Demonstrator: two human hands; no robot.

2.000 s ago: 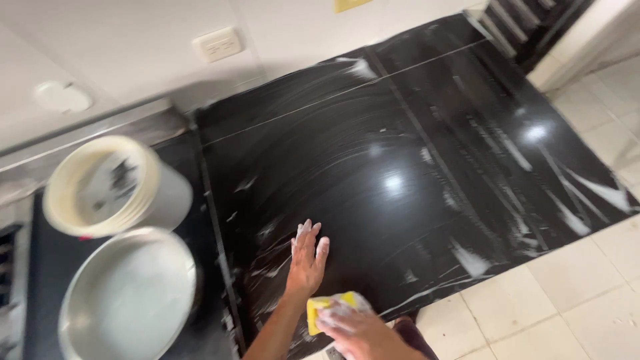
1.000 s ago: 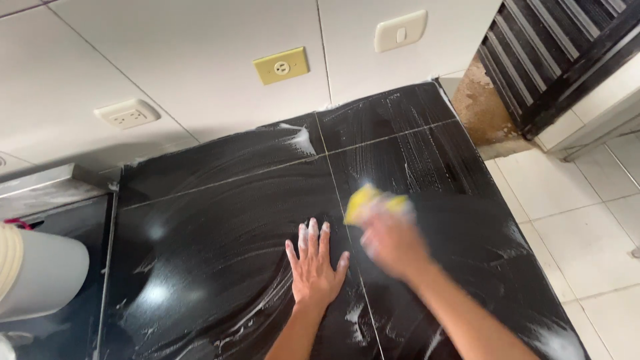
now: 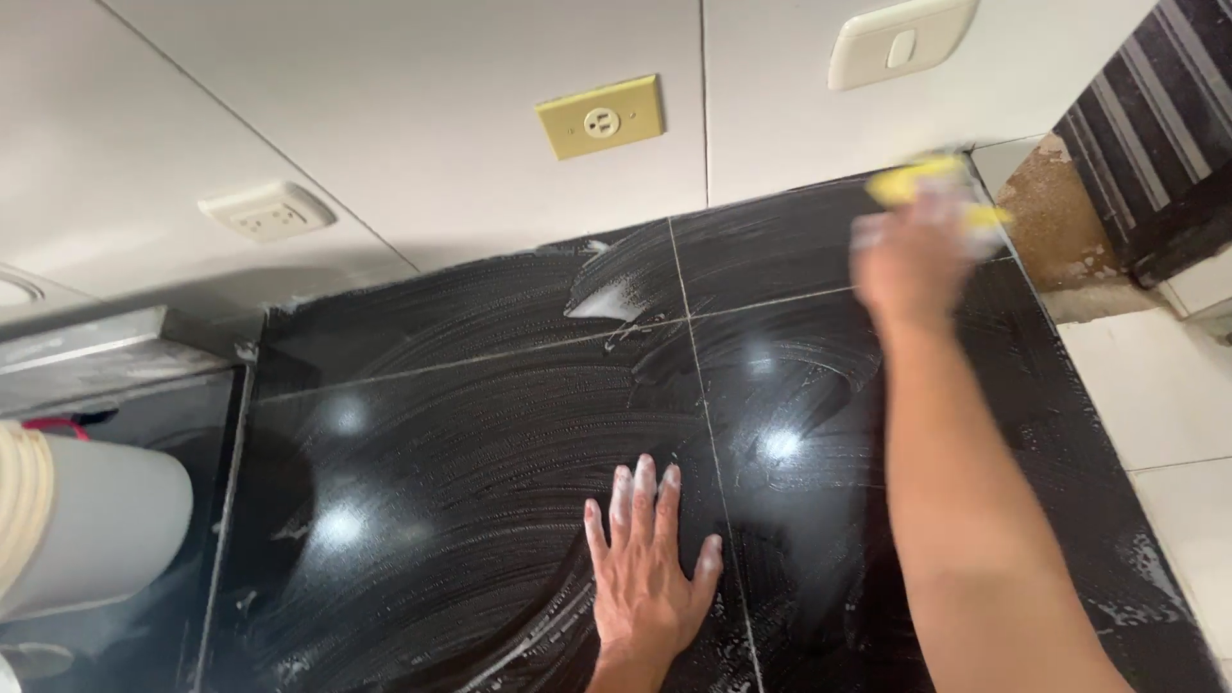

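Observation:
Black glossy tiles cover the countertop [image 3: 462, 433], which is streaked with soapy film and pale joint lines. My left hand [image 3: 645, 568] rests palm down on it near the lower middle, fingers spread and foamy at the tips, holding nothing. At the far right corner, by the wall, my right hand [image 3: 914, 250] grips a yellow sponge [image 3: 919, 181]; both are blurred. A patch of white foam [image 3: 611, 303] lies near where the joint lines cross.
A white bucket [image 3: 106, 525] lies within view at the left, beside a metal ledge [image 3: 106, 346]. The tiled wall carries a yellow outlet plate [image 3: 602, 117], a white outlet [image 3: 269, 212] and a switch [image 3: 902, 46]. Right of the counter edge are floor tiles [image 3: 1145, 395] and a dark slatted panel [image 3: 1145, 115].
My right hand has moved with the sponge from the counter's middle to its far right corner. My left hand remains flat on the tiles. The view has shifted.

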